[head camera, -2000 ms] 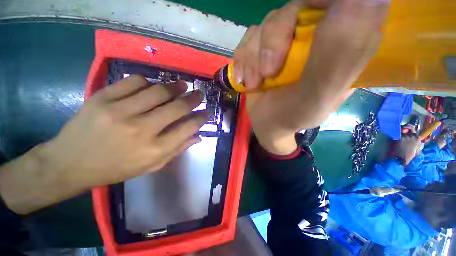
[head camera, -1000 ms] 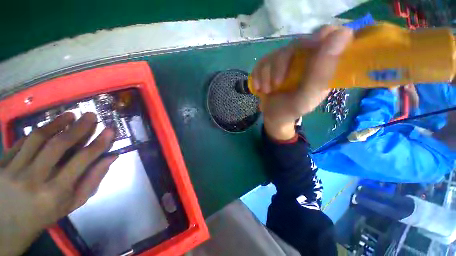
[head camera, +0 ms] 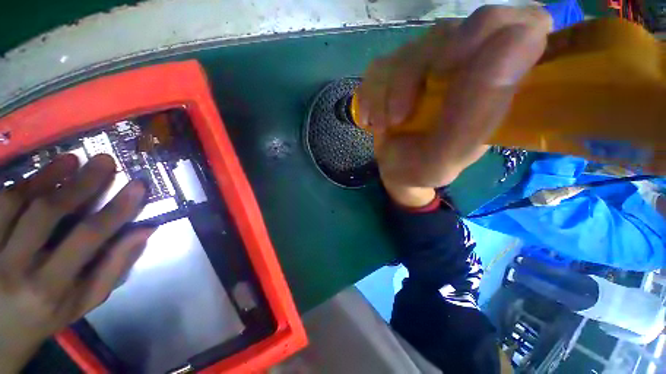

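Note:
My right hand (head camera: 438,109) is closed around the yellow-orange electric screwdriver (head camera: 577,95). Its dark tip is at the round screw dish (head camera: 337,142) with grey speckled contents; whether it touches them is unclear. My left hand (head camera: 73,234) lies with fingers apart over the main board (head camera: 150,157), at the upper end of the black tablet housing (head camera: 228,256). It grips nothing that I can see; the picture's left edge cuts it off. A large silvery-white rectangle (head camera: 171,292) fills much of the tablet. The red-orange holding fixture (head camera: 245,193) surrounds the tablet.
A pale metal rail (head camera: 219,35) runs along the back of the green bench (head camera: 292,241). Small loose parts (head camera: 511,159) lie beyond my right wrist. At right are a person's blue sleeve (head camera: 584,226), a thin dark cord and a wrapped whitish cylinder (head camera: 621,307).
My right hand and screwdriver left the tablet's board for the screw dish, where they remain. The tablet and fixture sit further left in view than two seconds ago. My left hand stays over the board.

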